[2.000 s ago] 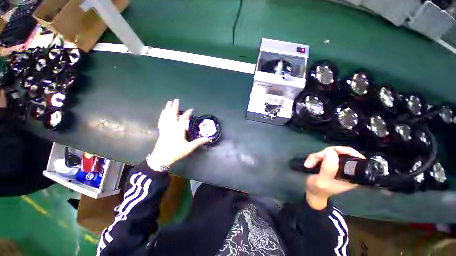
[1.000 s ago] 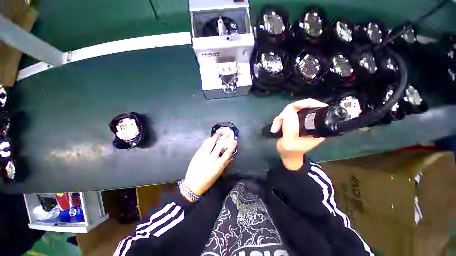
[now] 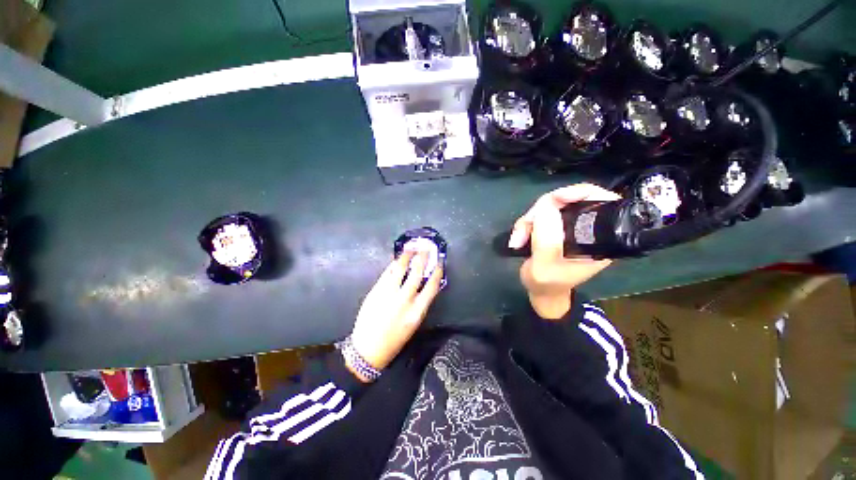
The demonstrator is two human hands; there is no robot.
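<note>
My left hand rests its fingers on the white centre of a round black lamp head on the dark green mat. My fingers cover part of the lamp head. My right hand is closed around a thick black electric screwdriver, held level with its tip pointing left, to the right of that lamp head and apart from it. A second lamp head with a white centre stands on the mat to the left. The light grey screw feeder stands behind the lamp head.
Rows of black lamp heads stand at the right, with the black screwdriver cable curving over them. A white drawer with red and blue items is below the bench edge at left. A brown carton is below at right. A metal upright is at upper left.
A second lamp head has come to stand at left. My left hand moved onto the lamp head in front of me and has stayed there. The screwdriver stays in my right hand.
</note>
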